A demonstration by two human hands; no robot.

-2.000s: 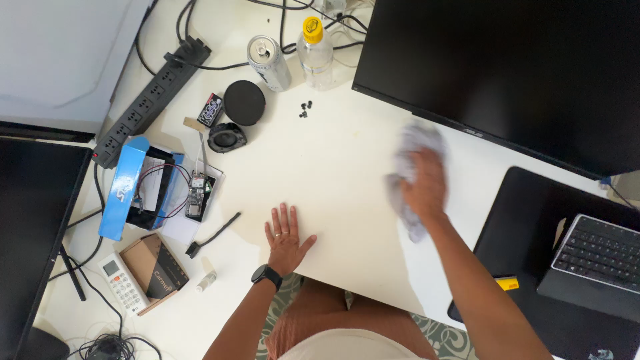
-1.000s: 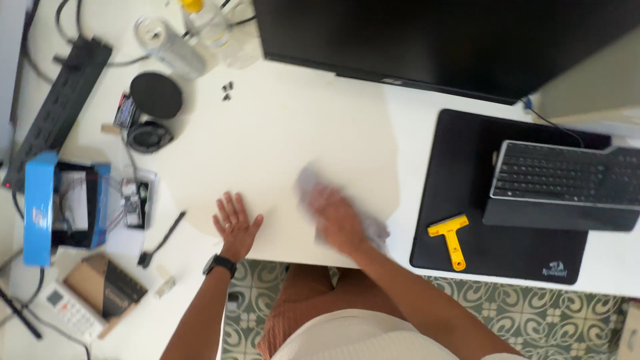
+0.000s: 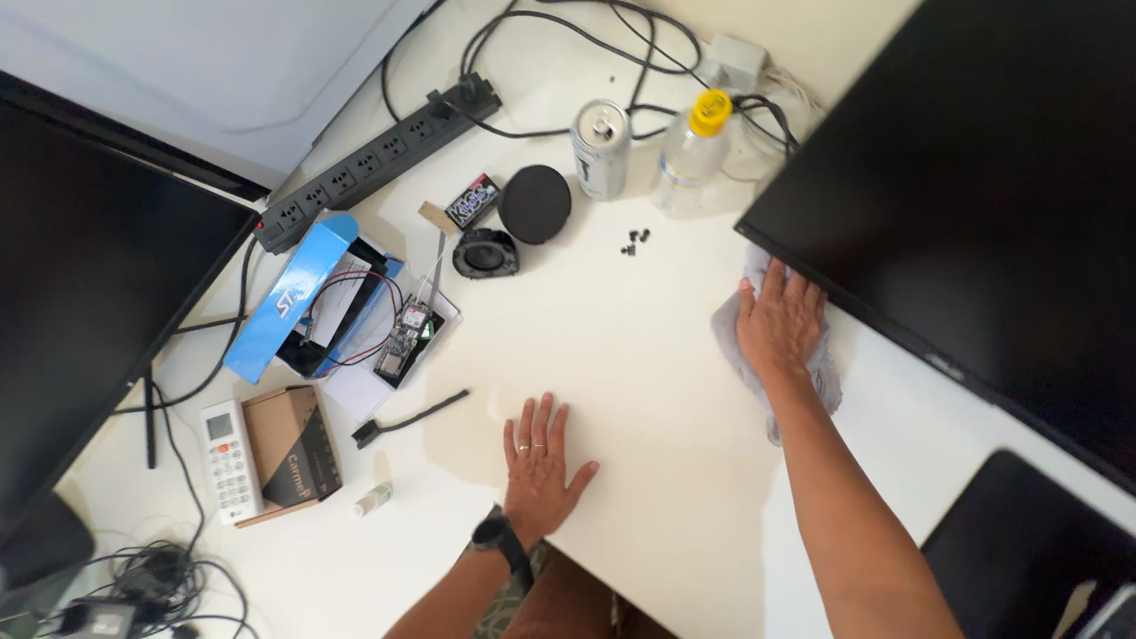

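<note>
My right hand (image 3: 783, 324) presses a grey cloth (image 3: 738, 346) onto the white desk (image 3: 612, 355), right at the lower left edge of the large black monitor (image 3: 976, 195). Its fingers point toward the monitor. My left hand (image 3: 540, 470), with rings and a black watch at the wrist, lies flat on the desk near its front edge, fingers spread and holding nothing. Left of it is a short black cable (image 3: 413, 417) with a connector. Several small black pieces (image 3: 634, 241) lie between the cloth and a round black speaker part (image 3: 485, 254).
Behind stand a drink can (image 3: 602, 151) and a plastic bottle (image 3: 689, 164) with a yellow cap. A black power strip (image 3: 373, 164), an open blue box (image 3: 293, 297), a circuit board (image 3: 404, 337), a white remote control (image 3: 232, 461) and a cardboard box (image 3: 293, 448) sit left. A black desk mat (image 3: 1021, 524) lies right.
My right hand and the cloth have moved away from the desk's front edge, up to the monitor's edge. My left hand stays flat on the desk. The view has swung left.
</note>
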